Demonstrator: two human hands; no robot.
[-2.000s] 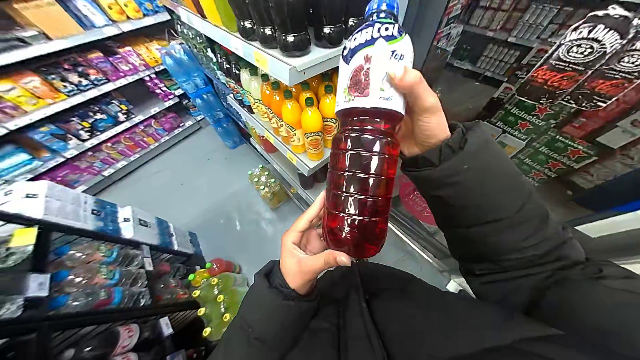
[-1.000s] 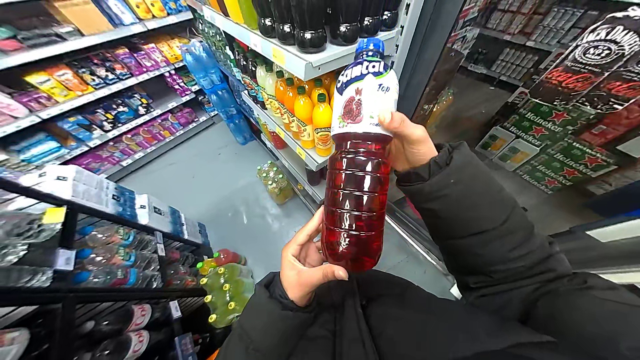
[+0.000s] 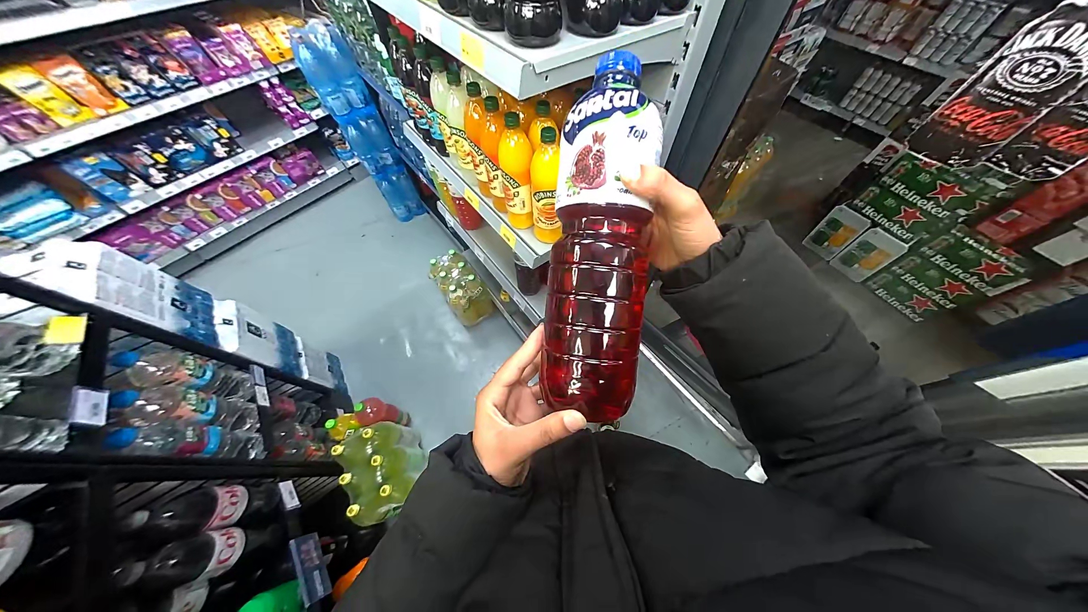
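Observation:
A large plastic bottle of red juice [image 3: 592,297] with a blue cap and a white Santal label showing a pomegranate is held up, slightly tilted, in front of my black padded jacket. My right hand [image 3: 676,217] grips it at the label's lower right edge, its fingers hidden behind the bottle. Low on the bottle's left side, my left hand [image 3: 518,408] supports the base, thumb in front and fingers partly behind. Behind the bottle, orange and yellow squash bottles [image 3: 515,166] stand on a grey metal shelf.
Bottled drinks fill a black rack [image 3: 170,463] at left. Green bottle multipacks [image 3: 382,467] stand beside it. A small bottle pack [image 3: 460,287] sits on the grey floor [image 3: 340,272]. Snack shelves [image 3: 153,110] line the back left. Beer cartons [image 3: 943,238] show at right, past a dark frame.
Both hands keep their hold on the juice bottle. Little else has changed beyond a slight shift of the view.

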